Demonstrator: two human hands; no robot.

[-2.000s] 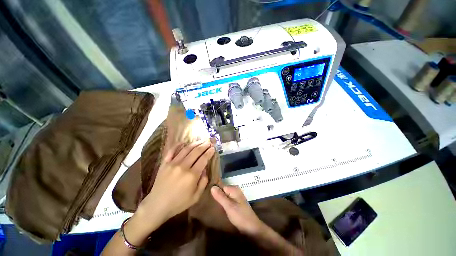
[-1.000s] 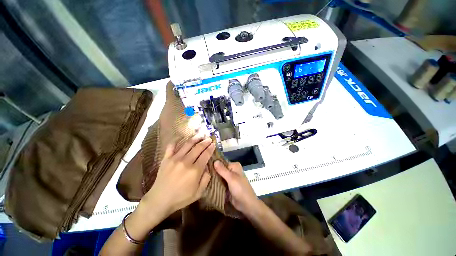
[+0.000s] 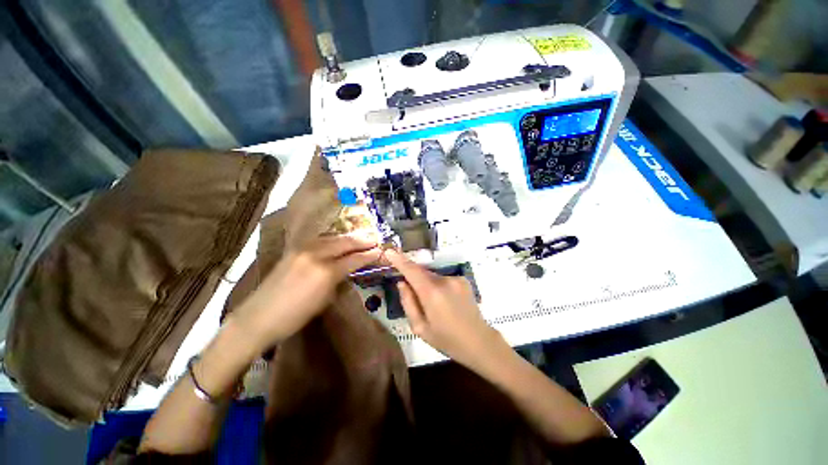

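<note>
A brown garment panel (image 3: 315,195) lies at the left end of the white overlock machine (image 3: 454,109) and hangs down over the table's front edge to the lap. My left hand (image 3: 313,277) presses on the panel just before the needle area (image 3: 386,227), its fingertips by the bright lamp light. My right hand (image 3: 436,304) is beside it, thumb and finger together at the cloth's edge near the presser foot. What its fingertips pinch is too small to tell for sure.
A thick stack of brown panels (image 3: 136,263) lies left of the machine. Thread snips (image 3: 549,245) lie to the right. A phone (image 3: 637,398) is on the cream board (image 3: 726,390). Thread cones (image 3: 778,141) stand at far right. A blue bin (image 3: 241,431) shows below left.
My right hand has moved up to the presser foot area. My left hand has turned flatter and shifted slightly left. The panel's ribbed fold by my right hand has dropped toward the lap.
</note>
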